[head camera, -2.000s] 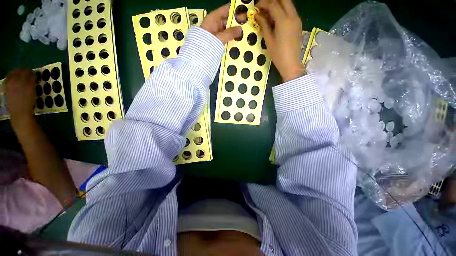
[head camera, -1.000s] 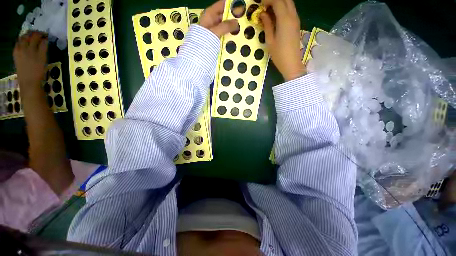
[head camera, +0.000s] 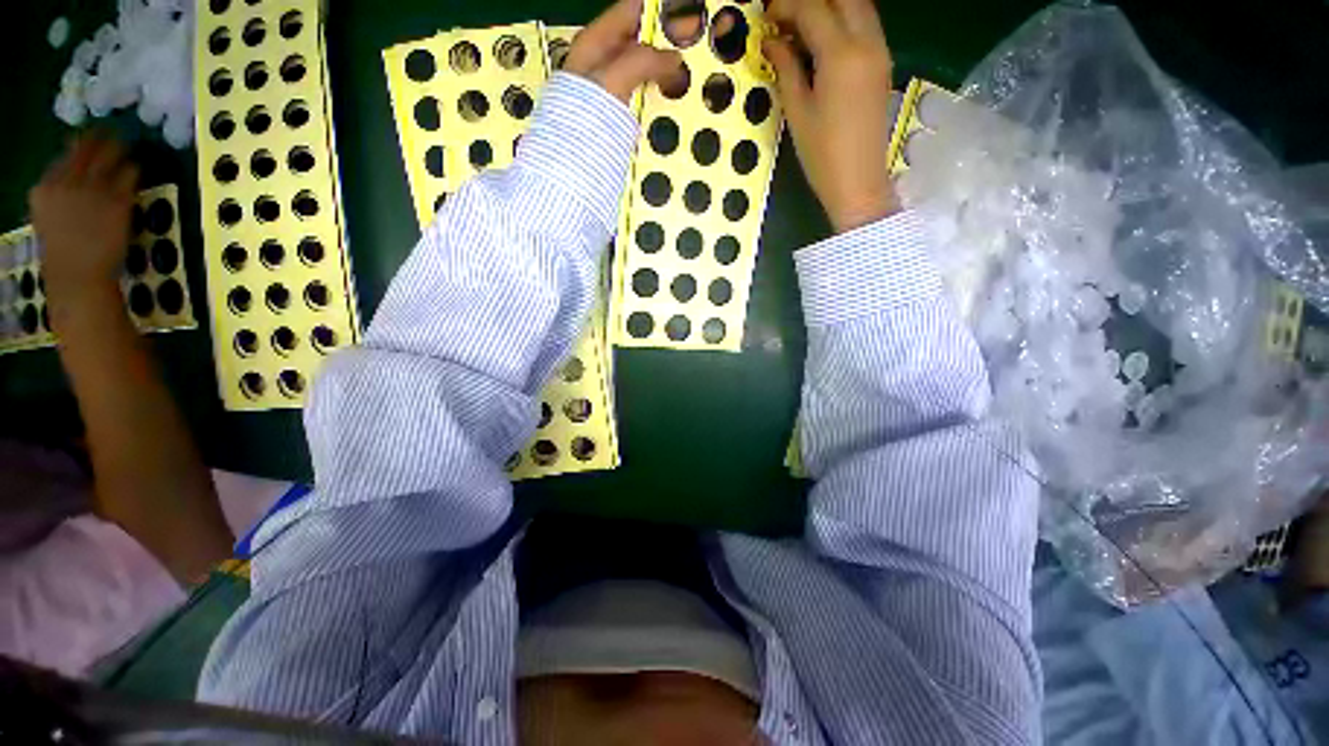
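Note:
A long pale-yellow die-cut adhesive sheet (head camera: 682, 219) with three columns of black circles lies between my hands, its top end near the upper picture edge. My left hand (head camera: 627, 56) grips the sheet's upper left edge, with fingers behind or under it. My right hand (head camera: 828, 88) is at the sheet's upper right edge, fingers bent together around a small yellow liner bit. Its fingertips partly hide the sheet's edge. The tops of both hands are near or cut by the picture edge.
Stacked yellow sheets (head camera: 277, 219) lie at left, and more (head camera: 432, 110) lie partly under my left sleeve. A clear plastic bag (head camera: 1202, 190) with loose white discs (head camera: 1020, 277) is at right. A neighbour's hand (head camera: 85, 219) works at far left near a disc pile (head camera: 139, 66).
The sheet and my left hand have shifted slightly left and up. My right hand has moved to the sheet's right edge. The neighbour's hand has moved up from its earliest position.

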